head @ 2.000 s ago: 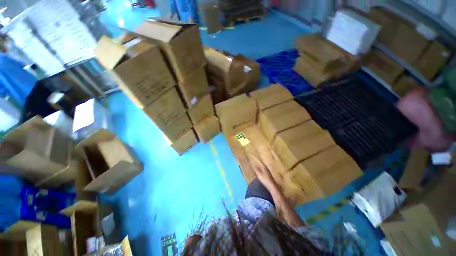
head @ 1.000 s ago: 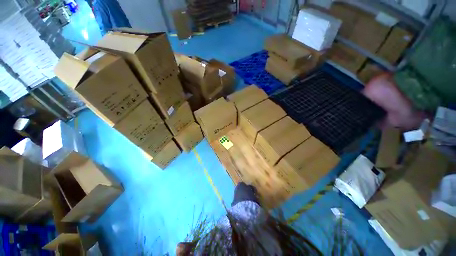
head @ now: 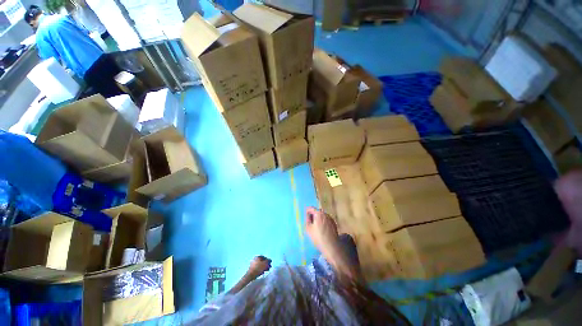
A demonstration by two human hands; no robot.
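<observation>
A brown wooden pallet (head: 350, 219) lies on the floor in front of me, with a yellow-green label (head: 333, 177) on its bare top. Several closed brown cartons (head: 418, 202) stand side by side along its right side and far end. My right hand (head: 321, 226) is over the pallet's near left edge, fingers curled, with nothing seen in it. My left hand (head: 258, 264) is small, low over the blue floor; I see nothing held, but its fingers are unclear.
Tall stacked cartons (head: 239, 95) stand beyond the pallet to the left. Open cartons (head: 169, 164) are at left. A black grid pallet (head: 498, 184) and white bag (head: 494, 298) are at right. A person in blue (head: 67, 44) is at a bench, far left.
The view has swung left, so the pallet and cartons appear farther right. My right hand, hidden a second ago, shows at the pallet's left edge. My left hand has come clearly into view.
</observation>
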